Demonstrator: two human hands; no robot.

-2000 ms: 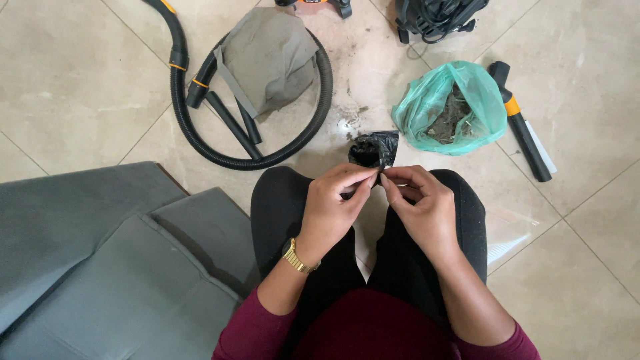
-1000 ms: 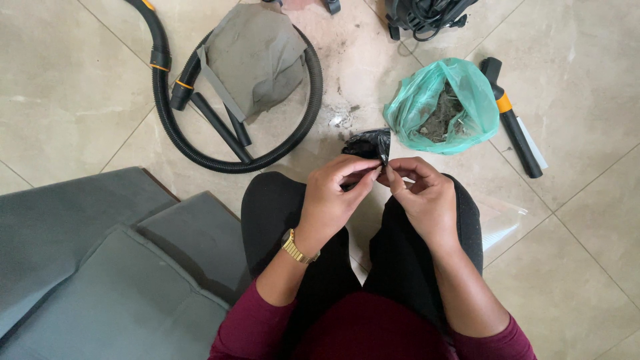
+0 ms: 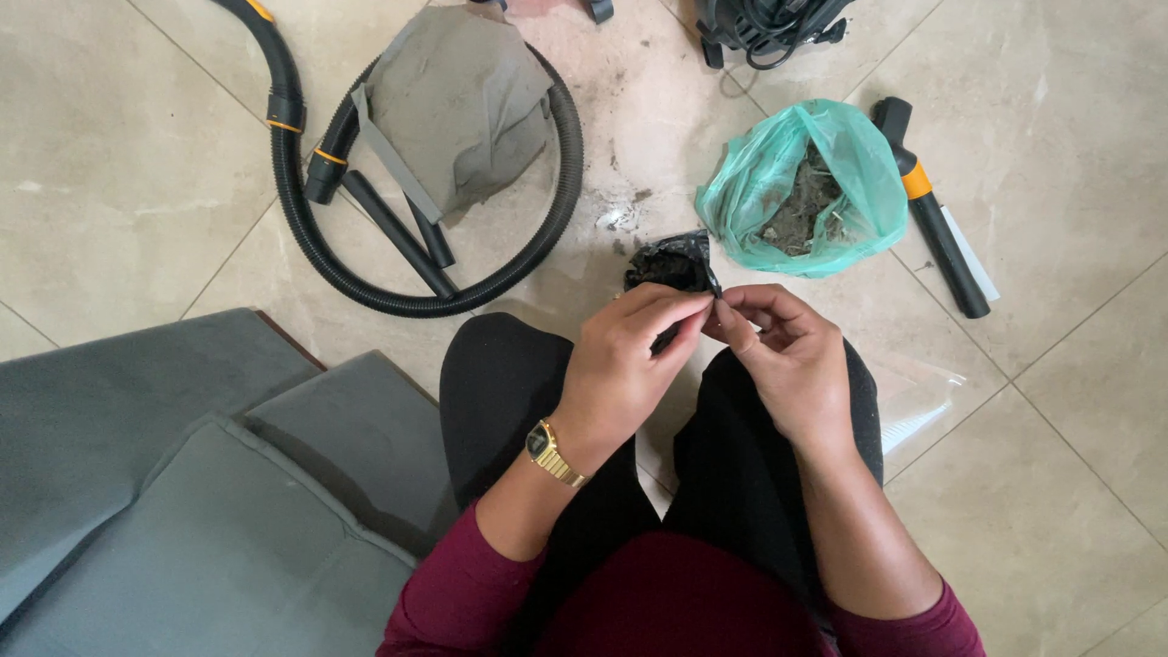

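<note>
Between my knees, a small black plastic bag (image 3: pixel 671 262) hangs from my fingertips, its crumpled body above my left hand. My left hand (image 3: pixel 634 351), with a gold watch (image 3: pixel 554 453) at the wrist, pinches the bag's edge. My right hand (image 3: pixel 777 351) pinches the same edge right beside it, and the fingertips of both hands nearly meet. Just beyond my right hand, an open green plastic bag (image 3: pixel 730 196) holds grey dust and debris. To the left of the black bag, a grey cloth dust bag (image 3: pixel 456 109) lies within a looped black vacuum hose (image 3: pixel 570 173).
Two black tubes (image 3: pixel 397 233) lie inside the hose loop. A black nozzle with an orange band (image 3: pixel 944 246) lies right of the green bag. A black appliance part with a cable (image 3: pixel 766 27) stands at the top. Clear plastic (image 3: pixel 922 401) lies at right, a grey cushioned seat (image 3: pixel 210 538) at lower left.
Both hands stay together at the black bag with small finger movements. Its dark opening, which faced up in the earliest frame, has shifted and folded near my fingers.
</note>
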